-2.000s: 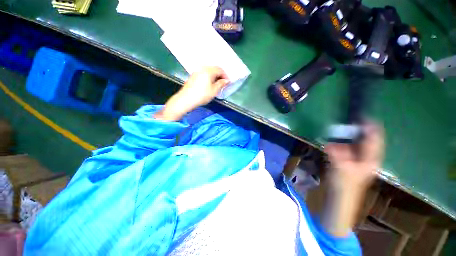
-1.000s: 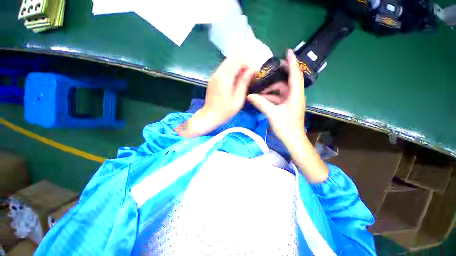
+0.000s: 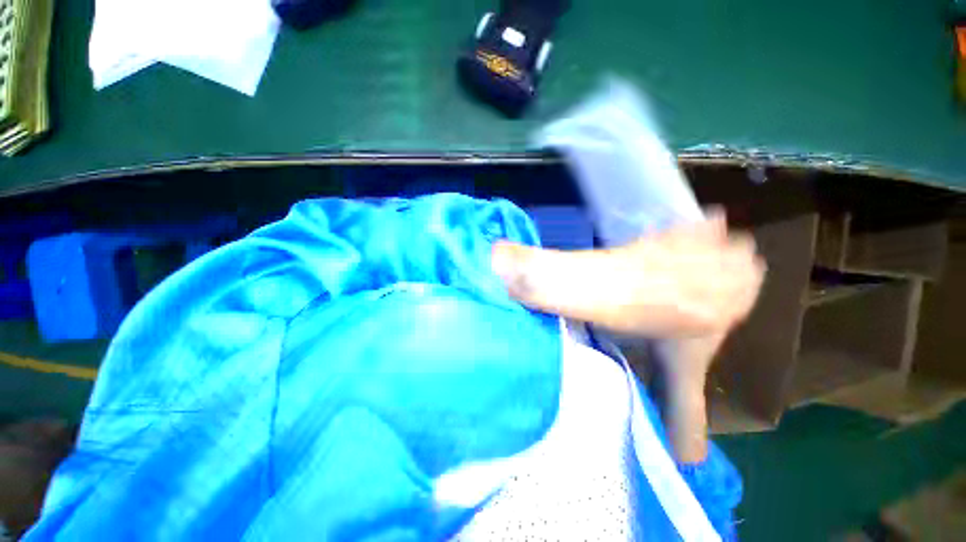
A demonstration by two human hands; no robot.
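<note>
A wrapped unit (image 3: 627,159), a blurred whitish translucent bundle, stands out over the bench's front edge, tilted up to the left. My left hand (image 3: 625,284) reaches across my body and closes around its lower end. My right hand (image 3: 704,330) is at the same end, largely hidden behind my left; its fingers are blurred and overlap with the left ones. A black product unit (image 3: 508,58) with an orange-gold logo lies on the green bench, left of the bundle. White wrapping sheets (image 3: 185,40) lie at the upper left.
A yellow-green stack (image 3: 23,74) is at the far upper left. A dark object (image 3: 309,11) is cut off at the top edge. Open brown cartons (image 3: 847,344) are under the bench at right. A blue stool (image 3: 69,286) is below at left. An orange item (image 3: 961,44) shows at the right edge.
The unit at the bench edge is now in white wrapping and has moved right. Both hands moved right with it, my left crossing over my right. The view has turned right.
</note>
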